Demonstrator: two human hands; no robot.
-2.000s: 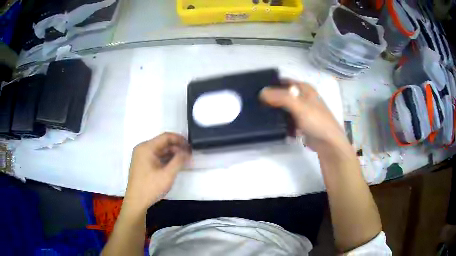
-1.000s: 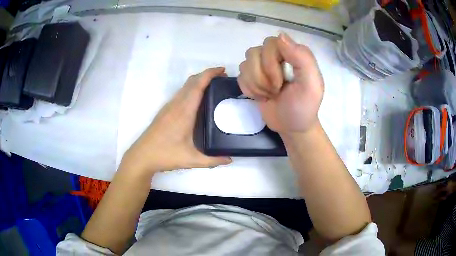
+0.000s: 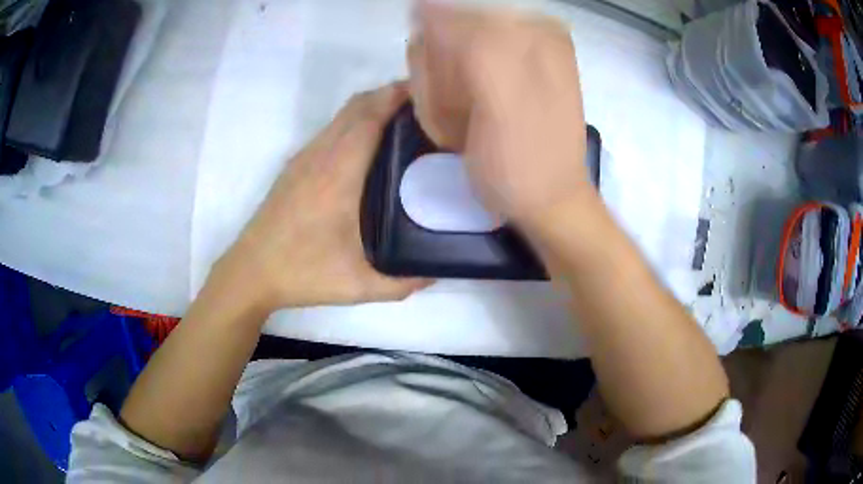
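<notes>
A black box-shaped power bank [image 3: 454, 256] lies on the white sheet in front of me, with a white oval panel [image 3: 445, 194] on its upper face. My left hand [image 3: 317, 208] grips the unit's left end, thumb at the near edge and fingers at the far edge. My right hand [image 3: 506, 104] is a blurred fist over the unit's top and far edge and covers part of the oval. I cannot tell what, if anything, is inside the fist.
Black unstrapped units [image 3: 71, 80] lie at the far left. Whitish wrapped units [image 3: 743, 71] stand at the upper right. Wrapped units with orange straps [image 3: 818, 257] stand at the right edge. A blue plastic crate [image 3: 71, 378] is below the bench at left.
The unit was turned flat and my left hand took hold of its left end. My right hand left its right end, closed into a fist over it and moved toward its far edge. The view shifted.
</notes>
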